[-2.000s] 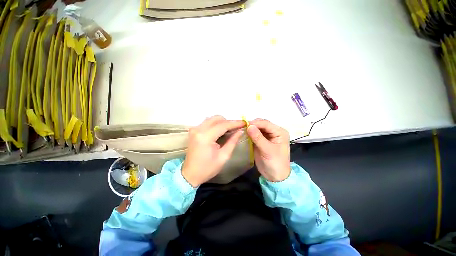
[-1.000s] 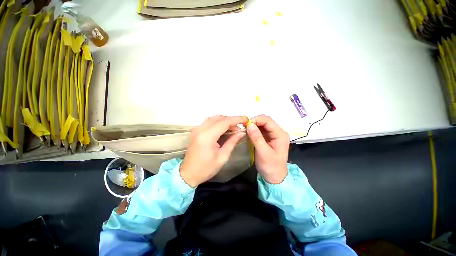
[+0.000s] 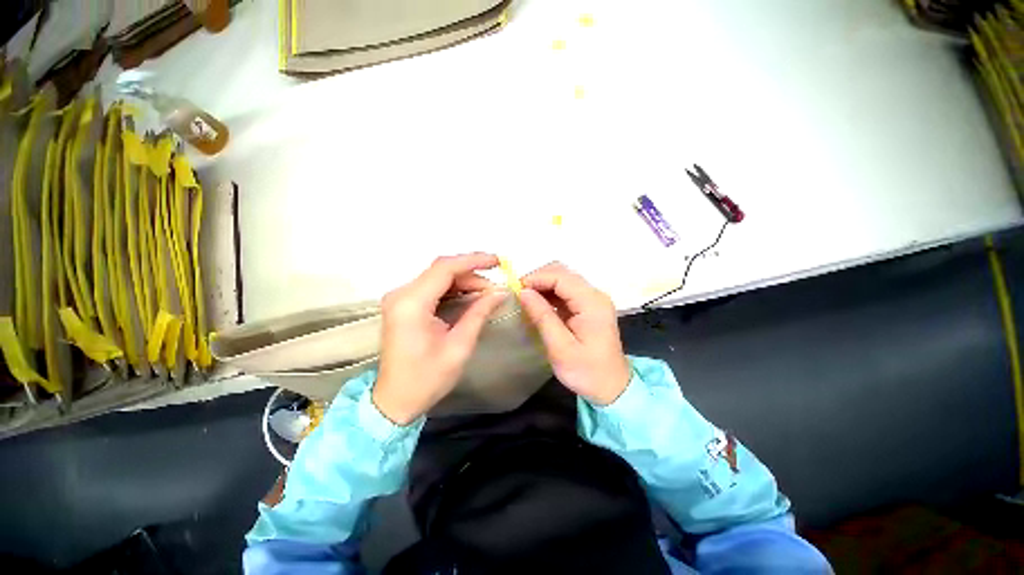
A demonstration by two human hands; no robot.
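Note:
A taupe bag body (image 3: 303, 339) lies over my lap and the table's front edge, open like a pouch on its left side. My left hand (image 3: 436, 337) grips its upper edge near the right corner with thumb and fingers. My right hand (image 3: 575, 328) pinches at the same corner, close to the left fingertips. A short piece of yellow edge tape (image 3: 510, 273) stands up between the fingertips of both hands. The fingers hide the exact contact with the corner.
Red-handled thread snips (image 3: 719, 198) with a black cord and a purple stick (image 3: 655, 221) lie at right. Stacked bag bodies (image 3: 107, 247) stand left; others (image 3: 393, 32) lie at the back. A bottle (image 3: 198, 128), yellow tape scraps (image 3: 558, 221) and a scrap tub (image 3: 274, 425) also show.
The view has shifted and tilted. Both hands have moved slightly left in the picture, and a longer piece of yellow tape now stands up between the fingertips.

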